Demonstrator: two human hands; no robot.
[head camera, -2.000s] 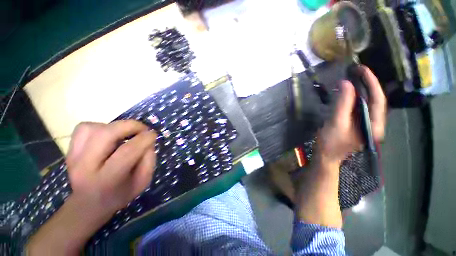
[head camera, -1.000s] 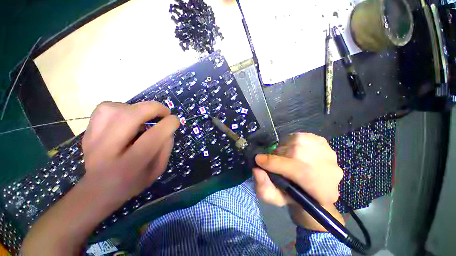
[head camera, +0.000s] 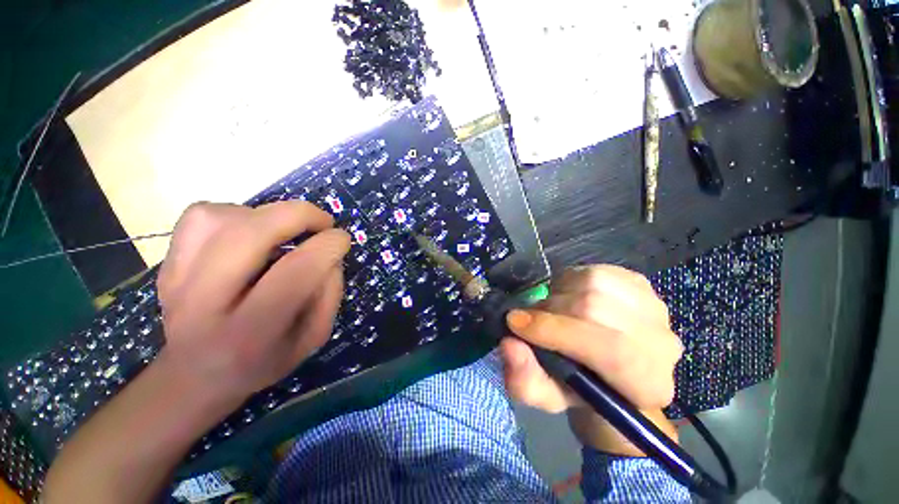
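The long black keyboard circuit board lies slantwise before me, with rows of shiny pads and several small white-and-red squares. My right hand grips the black handle of the soldering iron. Its tan barrel points up-left and the tip is at or just above the board, near the white-and-red squares; contact cannot be told. My left hand is over the board with thumb and forefinger pinched on the thin solder wire, which runs off to the left. The wire's working end is hard to see.
A heap of small black components lies on the pale sheet. A mottled stick and a black-handled tool lie at right, below the round tin. More circuit boards lie at lower right.
My right hand has come from the tin, at the far right, down to the board with the iron. Since one second ago both hands have barely moved.
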